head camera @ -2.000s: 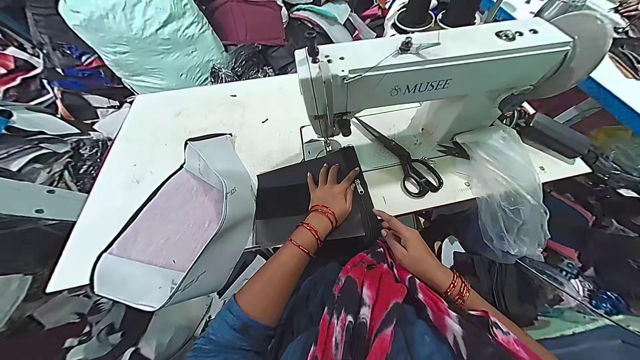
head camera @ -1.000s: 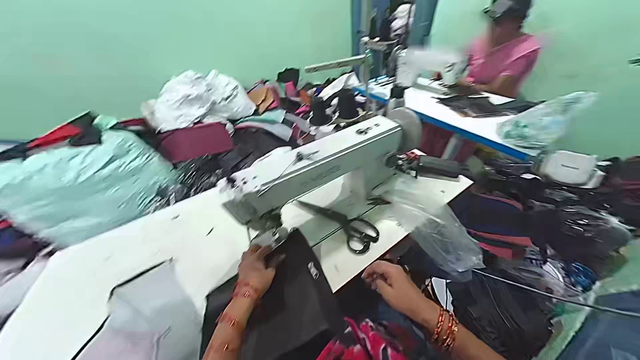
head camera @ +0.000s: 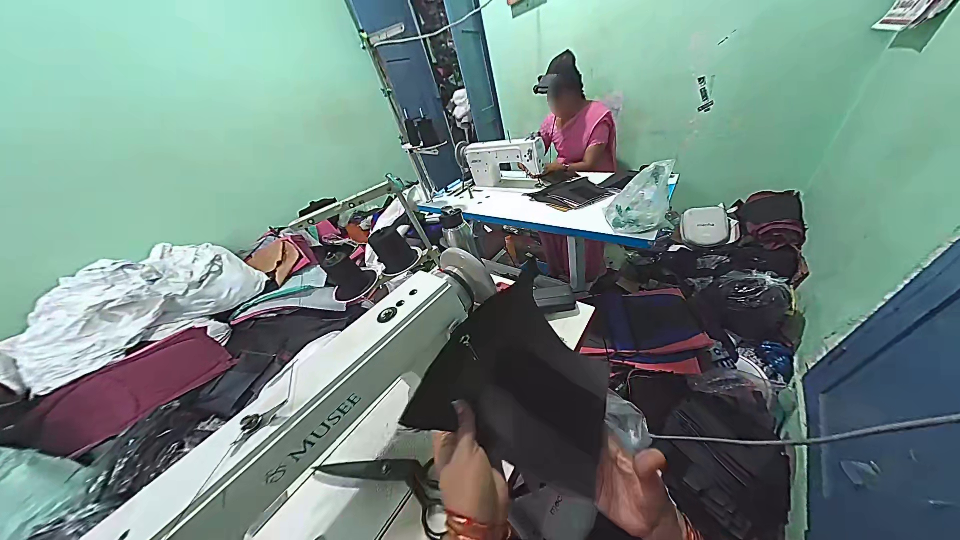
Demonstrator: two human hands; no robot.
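Observation:
My left hand (head camera: pixel 469 472) grips the lower left part of a black fabric piece (head camera: pixel 525 375), with the thumb on its face. The piece is lifted above the table, beside the white Musee sewing machine (head camera: pixel 322 420), and a zipper pull shows near its upper left. My right hand (head camera: pixel 634 480) is at the lower right edge of the same piece, palm up, its fingers partly hidden behind the fabric. Black-handled scissors (head camera: pixel 375 470) lie on the table under the machine arm, left of my left hand. A clear plastic bag (head camera: pixel 626 421) shows behind my right hand.
Across the room a person in pink (head camera: pixel 581 135) sits at a second sewing machine (head camera: pixel 502 161) on a blue-edged table (head camera: pixel 540 217). Black thread cones (head camera: pixel 394 251) stand behind my machine. Fabric heaps (head camera: pixel 135 300) lie left, dark bundles (head camera: pixel 720 442) right. A grey cable (head camera: pixel 810 441) crosses at right.
The black piece has come off the machine bed and is now raised in my hands. My right hand, apart from it one second ago, is now at its edge. The view has swung up and right.

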